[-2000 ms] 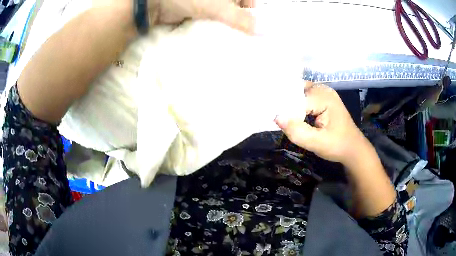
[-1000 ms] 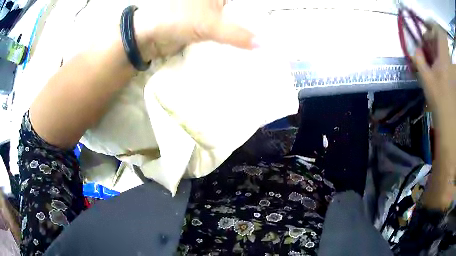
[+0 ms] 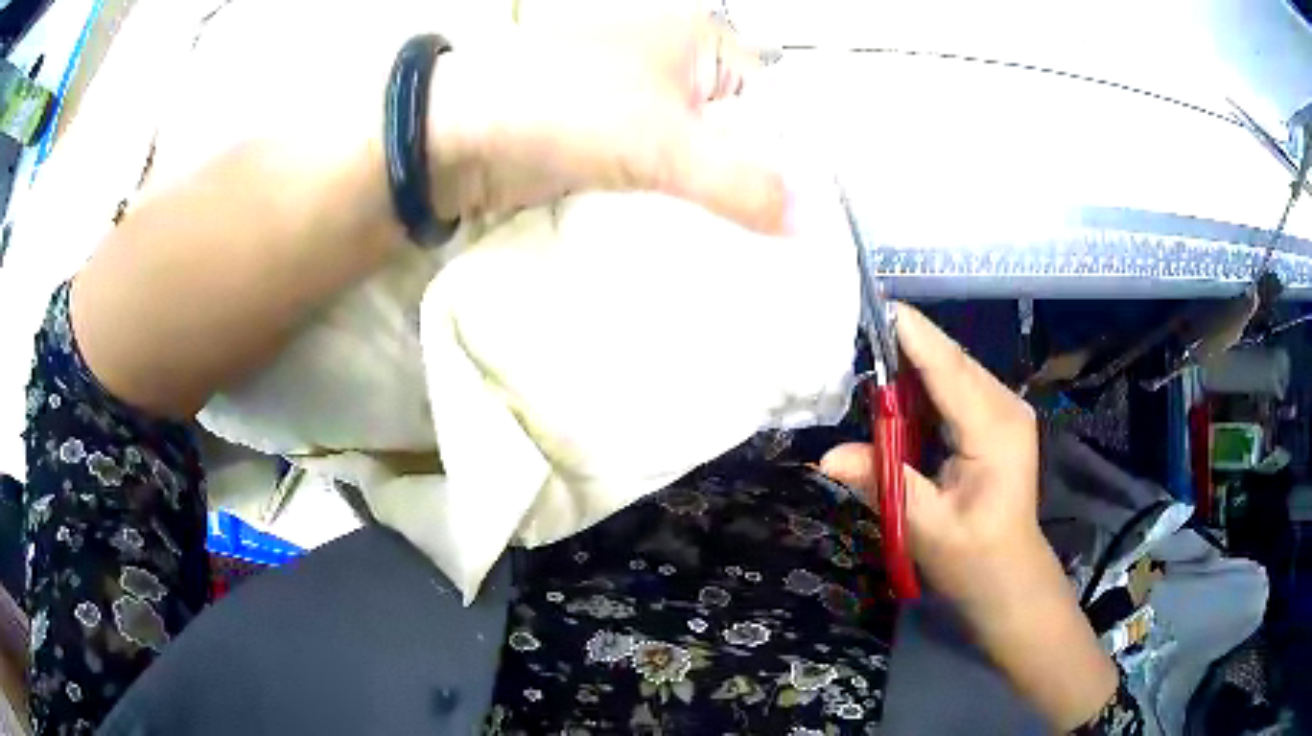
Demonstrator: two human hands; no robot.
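The bulky cream garment point(image 3: 633, 338) lies over the table's front edge and my lap, strongly overexposed in its upper part. My left hand point(image 3: 619, 137), with a black band on the wrist, lies on the garment, its thumb and fingers pinching the cloth near the upper right; the exact grip is washed out. My right hand point(image 3: 957, 475) holds the red-handled scissors point(image 3: 895, 489) upright at the garment's right edge. Their silver blades point up and away along that edge. Whether the blades enclose cloth cannot be told.
The white table point(image 3: 1036, 130) has a ruler strip point(image 3: 1065, 262) along its front edge. Blue plastic point(image 3: 252, 538) shows below left. Grey cloth point(image 3: 1201, 575) and a green-labelled item point(image 3: 1235, 446) are at the lower right. A thin dark line crosses the tabletop.
The scissors lay at the table's upper right; my right hand let go of the cloth, took them and brought them to the garment's right edge. My left hand has moved slightly right and down.
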